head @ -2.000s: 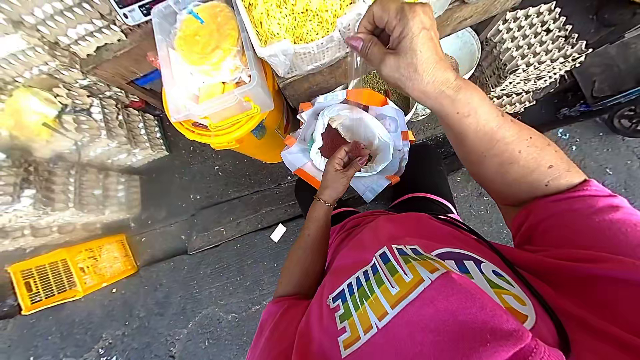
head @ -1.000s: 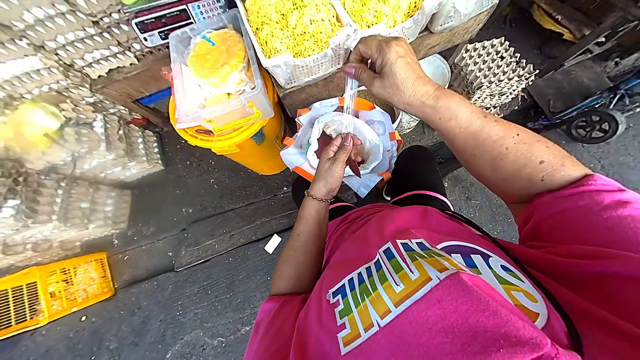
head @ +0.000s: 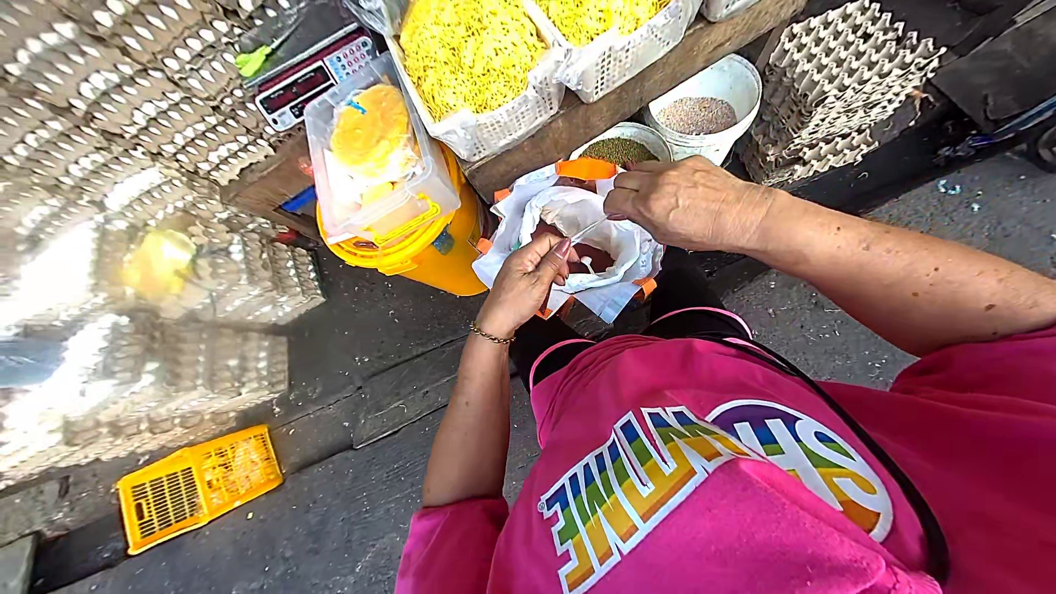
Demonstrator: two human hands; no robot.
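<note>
A white plastic-lined sack with orange patches stands open before my legs, with a dark reddish, fine-grained content inside. Over its opening my left hand pinches the lower part of a clear plastic bag. My right hand has the bag's upper end between thumb and fingers, just above and to the right. The bag looks narrow and stretched between both hands; what it holds is hidden behind my left fingers. A small white piece, possibly a spoon or the bag's end, shows below my left fingertips.
White baskets of yellow noodles line a wooden table's edge. A clear bin sits on a yellow bucket, beside a digital scale. Pails with grains, egg trays and a yellow crate stand around.
My right hand has come down from high above the sack to close beside my left hand. The clear bag, earlier stretched upright, now slants between them. The view has shifted.
</note>
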